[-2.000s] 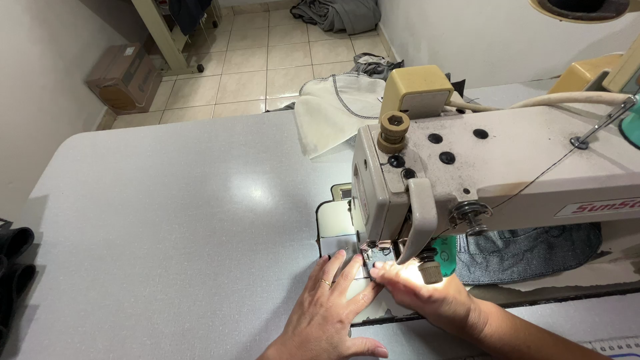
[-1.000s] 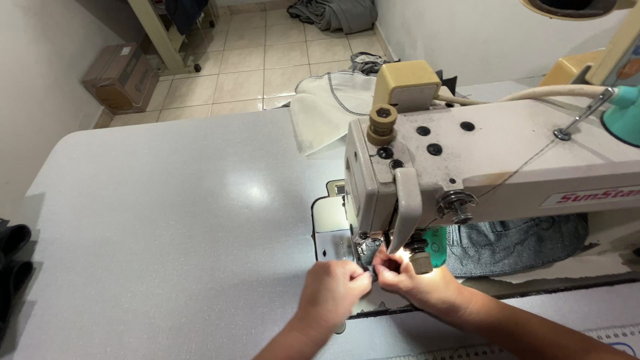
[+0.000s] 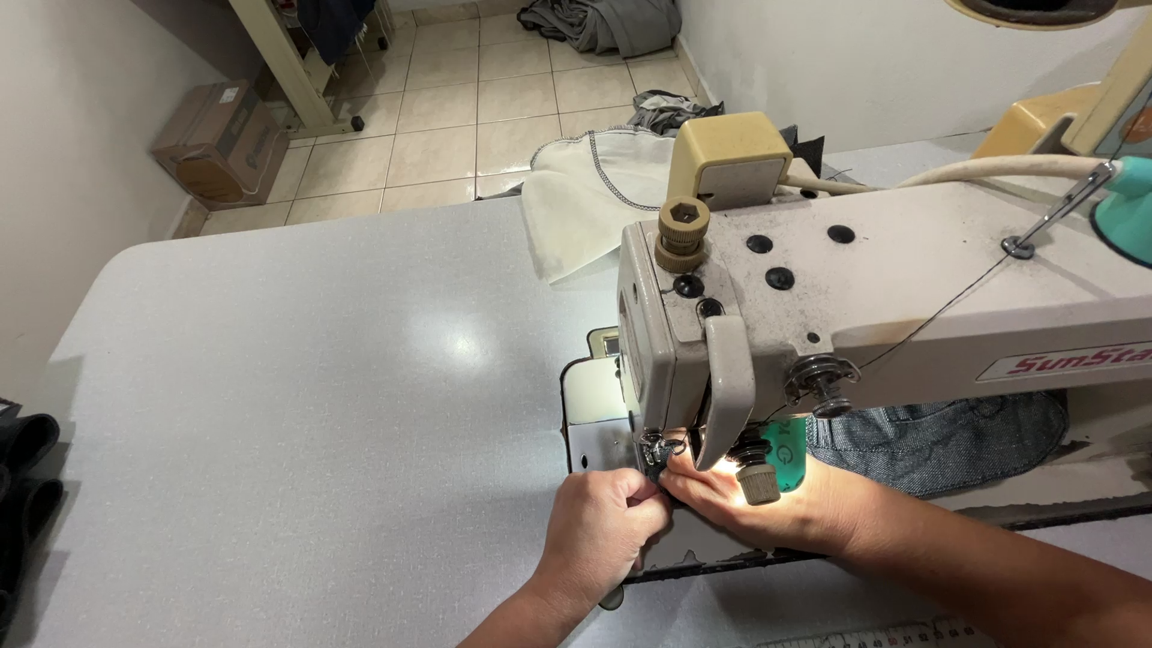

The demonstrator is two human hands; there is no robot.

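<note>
A SunStar sewing machine stands on the right of the table, its lamp lighting the needle area. My left hand is closed, thumb against the fingers, on a small dark fabric piece just in front of the presser foot. Fingertips of my right hand pinch the same piece from the right, partly hidden behind the thread tension knob. The two hands nearly touch. A dark denim piece lies under the machine arm, beside a green plate.
White fabric with overlocked edges lies at the table's back edge, behind the machine head. Dark cloth sits at the far left. A measuring tape runs along the front edge. A cardboard box and grey cloth are on the floor.
My left hand, spread flat beside the presser foot two seconds ago, has closed around the small dark fabric. My right hand stays near the needle area.
</note>
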